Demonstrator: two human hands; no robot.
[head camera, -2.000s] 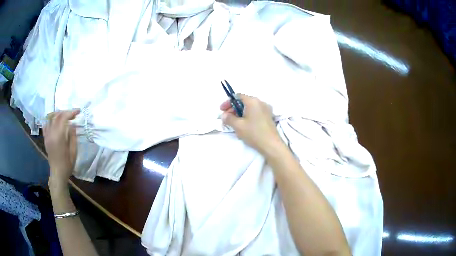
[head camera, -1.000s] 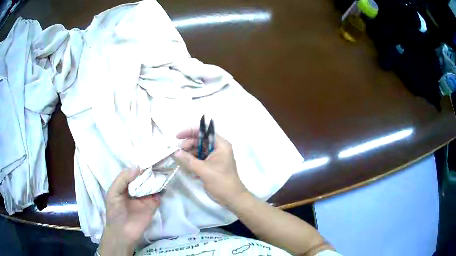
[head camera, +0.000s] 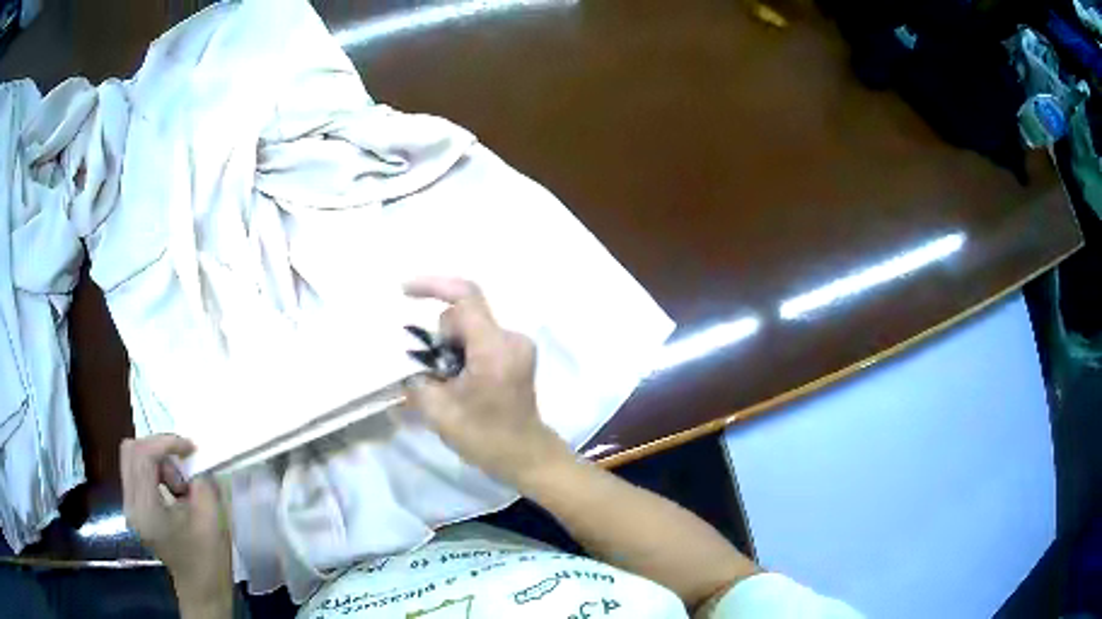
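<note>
An off-white blouse (head camera: 363, 254) lies on the dark-brown table with its lower part drawn over the near edge. A folded edge of its cloth, likely the hem, is stretched between my hands. My left hand (head camera: 178, 490) pinches this edge at the lower left. My right hand (head camera: 481, 385) is at the edge's other end and holds small dark thread snips (head camera: 434, 352), blades apart and pointing left. Whether its fingers also grip the cloth is unclear. The twisted folds of the blouse lie farther up.
More off-white garments (head camera: 36, 351) lie at the left. The glossy brown table (head camera: 677, 157) curves to its near edge at right. A white surface (head camera: 900, 466) is below it at right. Dark cloth (head camera: 937, 91) and plastic-looking items (head camera: 1042, 119) are at the far right.
First the left hand was at a cuff; then both hands held bunched cloth near the wearer. Now they are wider apart with the edge stretched straight. The view has turned toward the table's right side.
</note>
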